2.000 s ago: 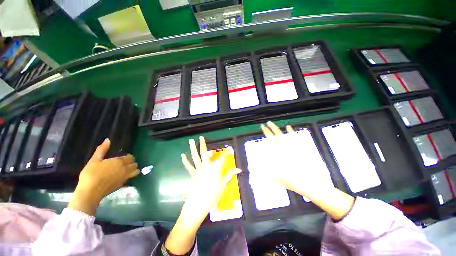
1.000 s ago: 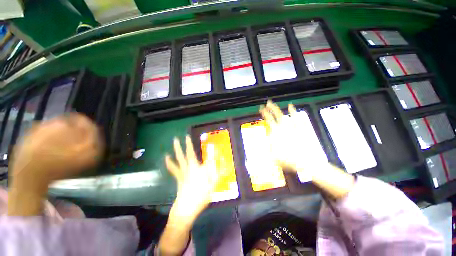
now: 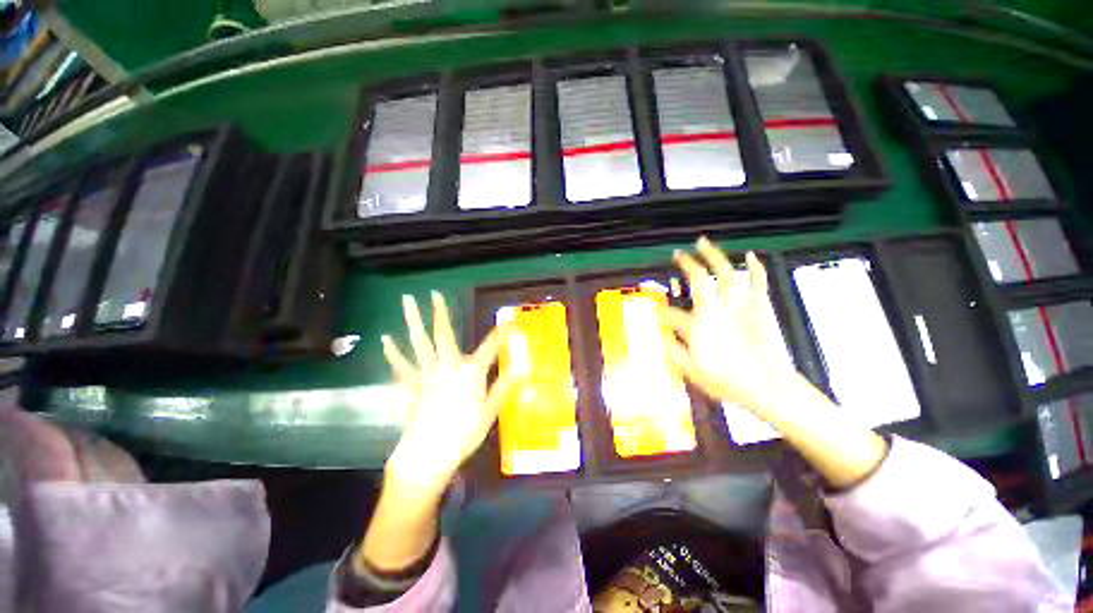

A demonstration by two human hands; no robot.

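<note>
The near black phone tray (image 3: 587, 317) holds several lit smartphones. The first phone from the left (image 3: 538, 395) glows orange, and so does the second phone (image 3: 645, 383). The third phone (image 3: 753, 428) glows white and is partly hidden by my right hand. The fourth phone (image 3: 855, 341) glows white. The rightmost pocket (image 3: 959, 347) is empty with a small white mark. My left hand (image 3: 444, 389) has its fingers spread at the left edge of the first phone. My right hand (image 3: 731, 341) has its fingers spread over the third phone, its thumb near the second phone. Neither hand holds anything.
A far tray (image 3: 599, 222) holds phones with red-banded text screens. A right tray (image 3: 1013, 269) holds similar phones. Stacked black trays (image 3: 198, 263) with dark-screen phones stand at the left. A neighbour's sleeve (image 3: 144, 539) is at the lower left. A metal rail (image 3: 348, 46) runs behind.
The second phone has turned from white to orange. The neighbour's hand has drawn back from the left stack. My right thumb has moved to the second phone's upper right edge.
</note>
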